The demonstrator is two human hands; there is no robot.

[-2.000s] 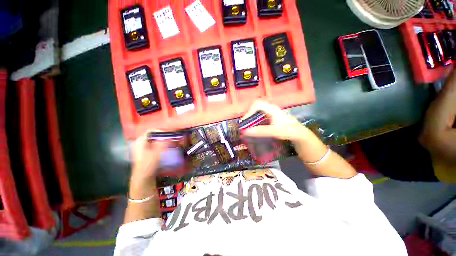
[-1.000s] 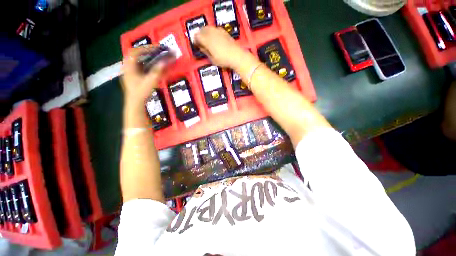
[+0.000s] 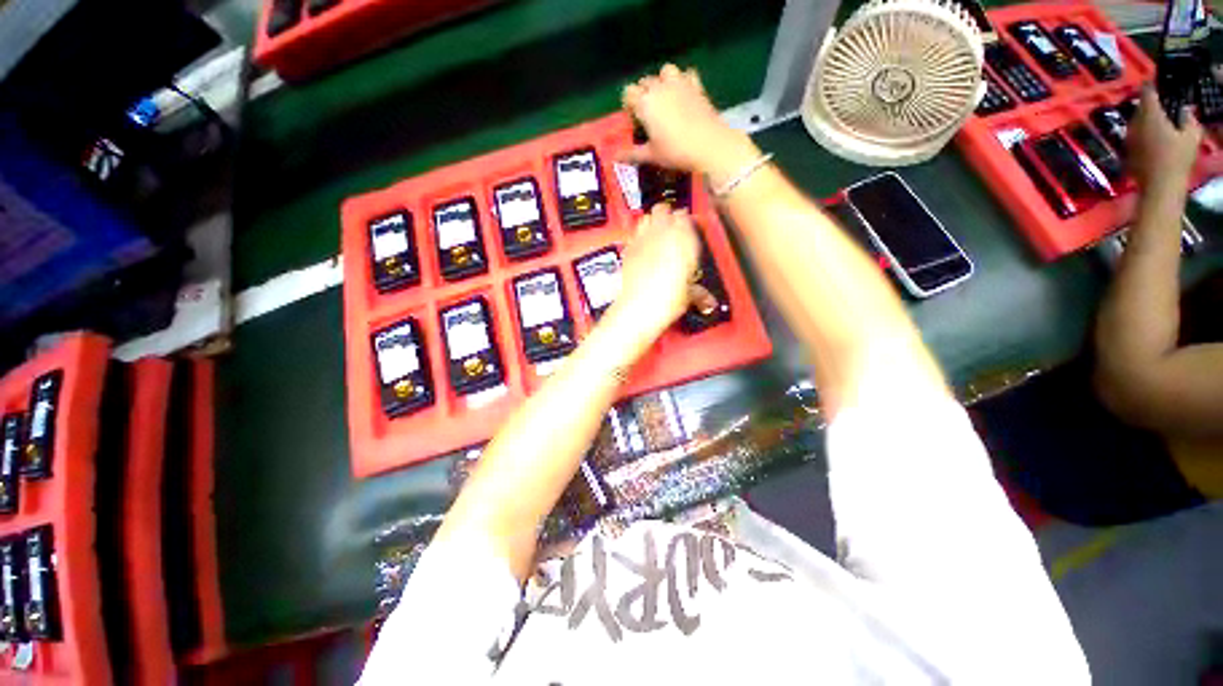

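A red foam tray [image 3: 557, 389] lies on the green mat with two rows of pockets holding closed dark phones, such as one at the lower left [image 3: 401, 366], most with white labels. My left hand [image 3: 655, 268] reaches over the tray's right part, partly covering the right-end phones; its grip is unclear. My right hand [image 3: 675, 123] is at the tray's top right corner, fingers apart, nothing visible in it. A dark phone [image 3: 664, 189] lies in the upper right pocket between my hands. Another phone [image 3: 706, 306] shows in the lower right pocket, partly hidden.
A cream fan [image 3: 892, 87] stands behind a pale-edged smartphone [image 3: 909, 233]. Another phone tray [image 3: 1053, 235] is at right, beside another person's arm [image 3: 1140, 288]. Upright red trays [image 3: 81, 509] stand at left. Small dark pieces [image 3: 653, 422] lie under plastic at the near edge.
Both hands have moved to the tray's right end; the dark item earlier in my left hand is no longer seen there. The upper-row pocket with a white slip now holds a phone. The view has shifted.
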